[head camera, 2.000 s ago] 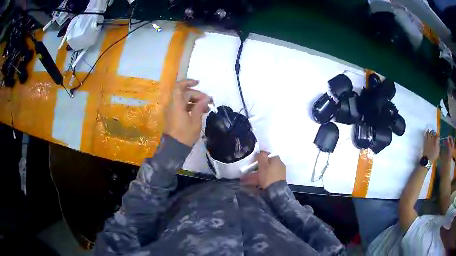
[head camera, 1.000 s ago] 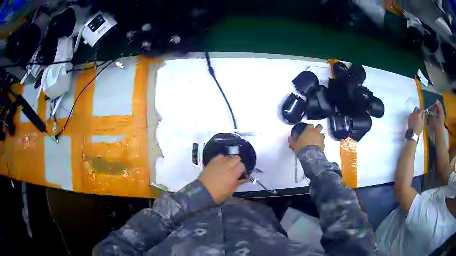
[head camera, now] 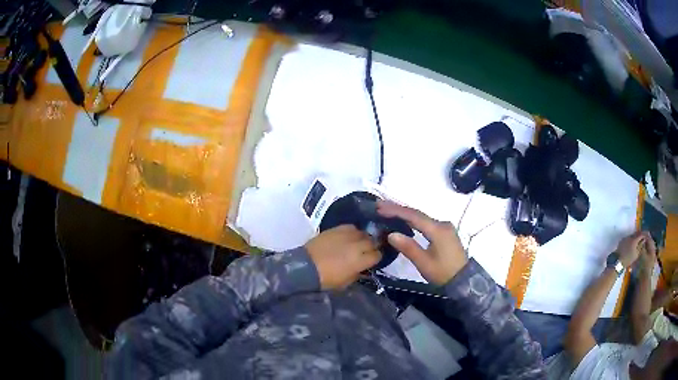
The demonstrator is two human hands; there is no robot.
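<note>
A black round camera ball head (head camera: pixel 348 210) joined to a white housing (head camera: pixel 314 199) lies at the front edge of the white sheet, close to my body. The housing shows a dark rectangle on its left side. My left hand (head camera: pixel 343 254) is closed on the near left of the black part. My right hand (head camera: pixel 431 241) is on its right side, fingers reaching over the top and thumb spread below. What lies between my fingers is hidden and blurred. A black tail cable (head camera: pixel 377 119) runs from behind the unit to the back of the bench.
Several loose glossy black lens housings (head camera: pixel 534 178) lie in a pile at right. A green belt (head camera: pixel 446 56) runs behind the bench. A black stick-like tool (head camera: pixel 65 73) and a white part (head camera: pixel 123 30) are at far left. A co-worker's hands (head camera: pixel 638 251) are at far right.
My right hand has moved left from the pile side to the unit. The loose black part near it at right no longer shows there. My left hand stays at the unit. The view has tilted.
</note>
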